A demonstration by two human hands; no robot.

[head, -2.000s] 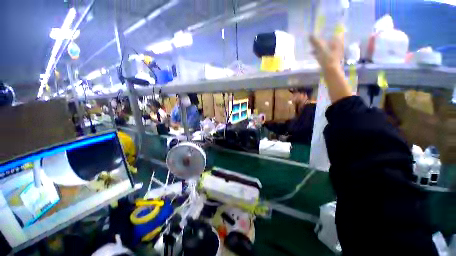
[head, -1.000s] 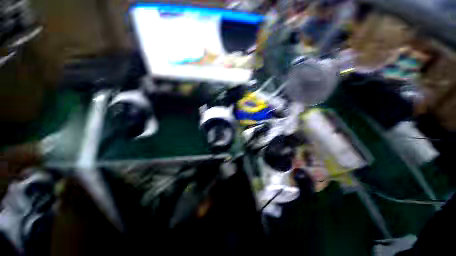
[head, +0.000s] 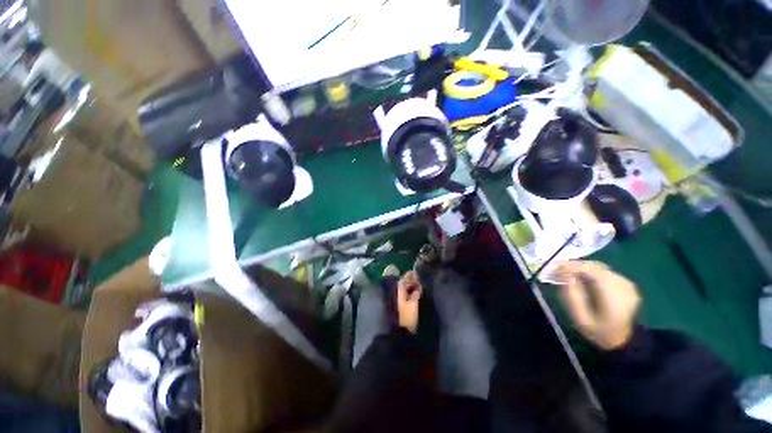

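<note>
Three white dome cameras with black ball heads are on the green bench: one at left [head: 264,172], one in the middle [head: 416,145] and one at right [head: 559,161]. My right hand [head: 599,303] is at the white base [head: 569,241] of the right camera, fingers bent. A thin black lead [head: 554,254] runs beside its fingertips; whether they grip anything is unclear. My left hand [head: 409,302] is low over my lap below the bench edge, fingers curled and blurred; I cannot tell whether it holds something.
An open carton [head: 227,364] of cameras stands at lower left. A monitor [head: 339,38], a yellow-blue coil [head: 478,91] and a fan [head: 597,15] are at the back. A long parts box [head: 664,110], mouse [head: 614,208] and cartoon pad [head: 636,171] are at right. A white frame bar [head: 218,211] crosses the left side.
The view has swung down from the shelf and monitor to the bench. My right hand, earlier raised to the shelf, is now down at the right camera. My left hand has come into view.
</note>
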